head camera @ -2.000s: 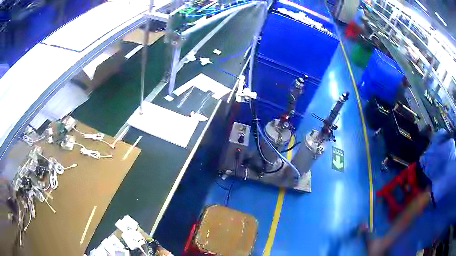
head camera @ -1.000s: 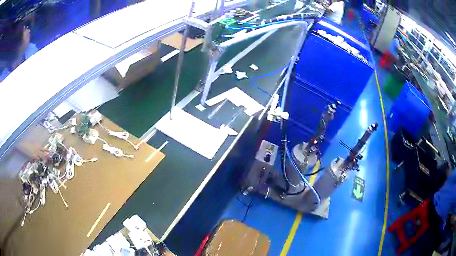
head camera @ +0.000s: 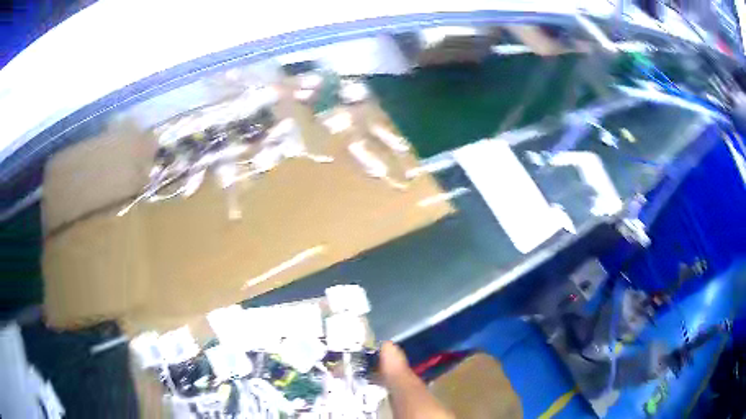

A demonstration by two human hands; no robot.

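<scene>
A cluster of adapter subassemblies (head camera: pixel 282 348) fills the bottom centre, with white housings along its far side and white cables and green circuit boards nearer me. It lies on a tan carrier board (head camera: pixel 147 389), of which only a little shows at the left. My right hand (head camera: pixel 409 389) is at the board's right edge, blurred and cut off by the picture's bottom, with a finger or thumb along the edge. My left hand is not in view. More subassemblies (head camera: pixel 221 143) lie on the large cardboard bench cover (head camera: pixel 270 213) ahead.
A long white board (head camera: pixel 511 192) and white paper strips (head camera: pixel 597 180) lie on the green bench to the right. A grey machine (head camera: pixel 585 327) stands on the blue floor beyond a brown-topped stool (head camera: pixel 478 389). Blurred white items (head camera: pixel 24 380) show at lower left.
The view has swung left, so the cardboard bench cover now lies centrally ahead. The carried cluster shows more fully, and my right hand has come into view at its right edge.
</scene>
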